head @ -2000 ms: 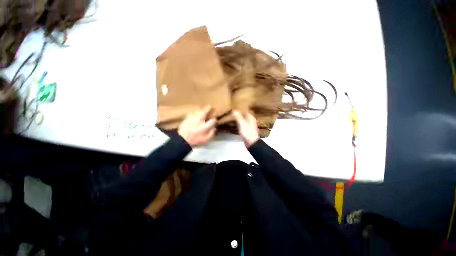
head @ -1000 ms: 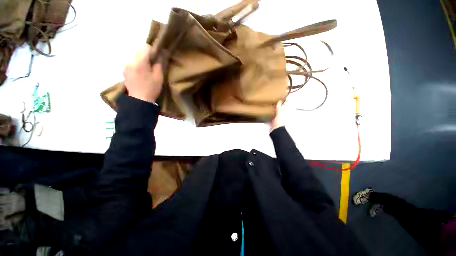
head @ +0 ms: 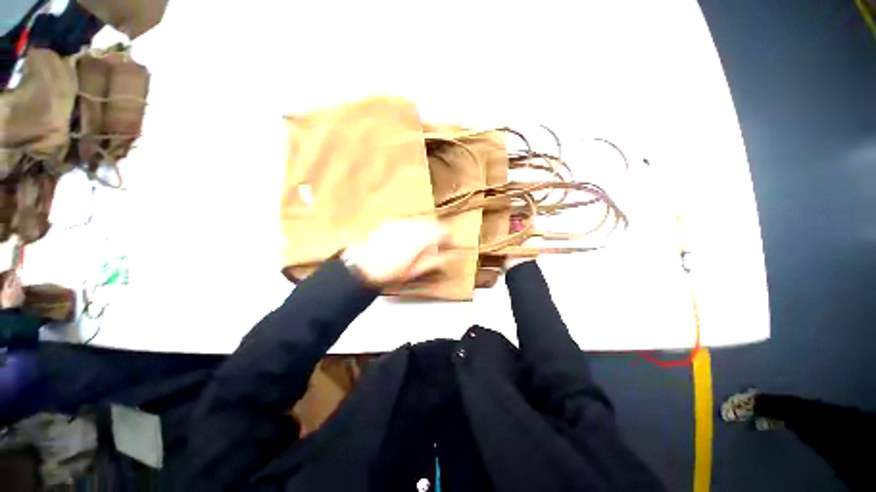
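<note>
A stack of tan-brown tote bags (head: 355, 178) lies flat on the white table in front of me, with a small pale mark on the top bag. Their brown loop handles (head: 586, 207) spread to the right. My left hand (head: 399, 252) is blurred and lies over the near edge of the top bag; its fingers are not clear. My right hand (head: 520, 258) is at the near right end of the stack by the handles, mostly hidden by bags and straps. A small pink-red spot (head: 520, 224) shows among the handles.
More brown bags (head: 110, 106) lie at the table's left end. A person's hand (head: 12, 291) is at the far left. A red cord (head: 668, 361) hangs at the near right edge, by a yellow floor line (head: 703, 423). A person's shoe (head: 739, 406) is at lower right. The white table (head: 576, 58) curves.
The bag that was lifted and folded between my hands now lies flat on the stack. My left hand has moved right and toward me. Another person's hand has appeared at the left.
</note>
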